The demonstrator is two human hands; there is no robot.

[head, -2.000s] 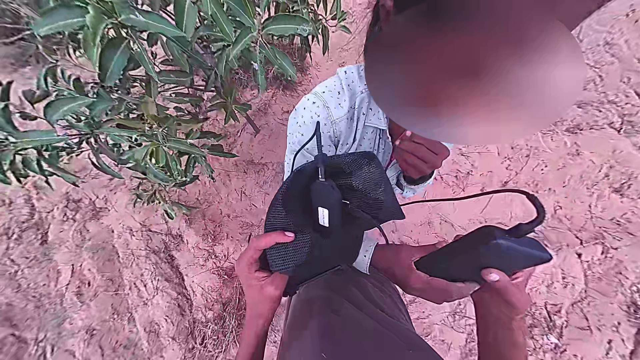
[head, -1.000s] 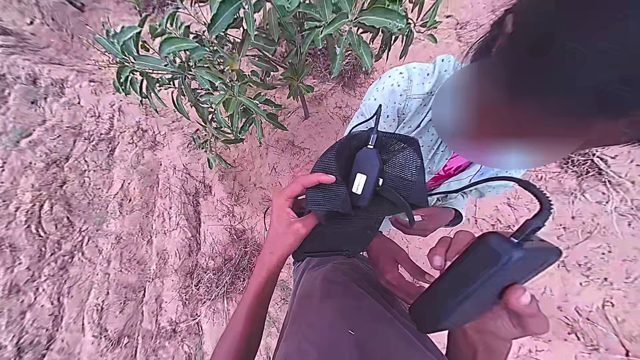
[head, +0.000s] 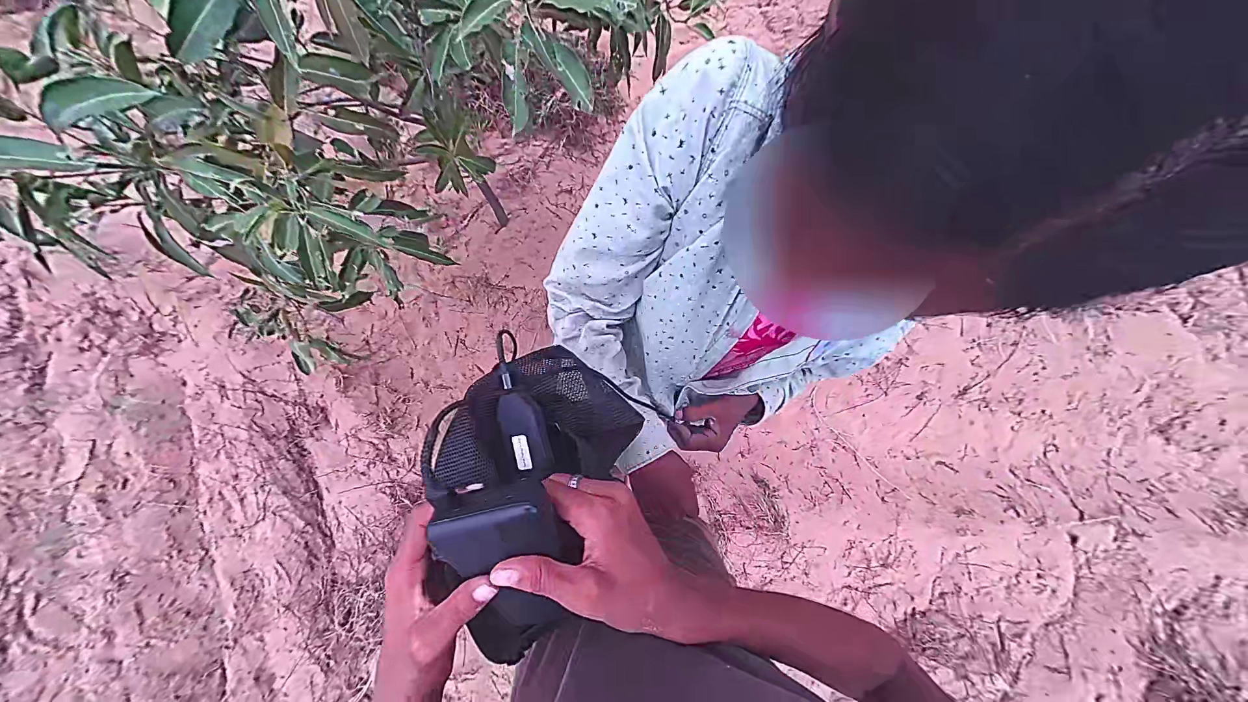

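Note:
A black box-shaped device with a cable lies against a black mesh bag over my lap. My left hand grips the device's left side, thumb on its lower face. From the right, my right hand holds it, with the thumb at its lower edge and a ring on one finger. Just above the device, a smaller black cable module with a white label rests on the mesh. A thin black cable runs from the bag to the other person's hand.
Another person in a light patterned shirt crouches close in front, head leaning in from the upper right. A leafy green plant stands at the upper left. Dry, rough reddish soil surrounds us.
The box-shaped device has moved left from beyond the bag's right side to the bag, with my right hand on it. My left hand has gone from the mesh to the device.

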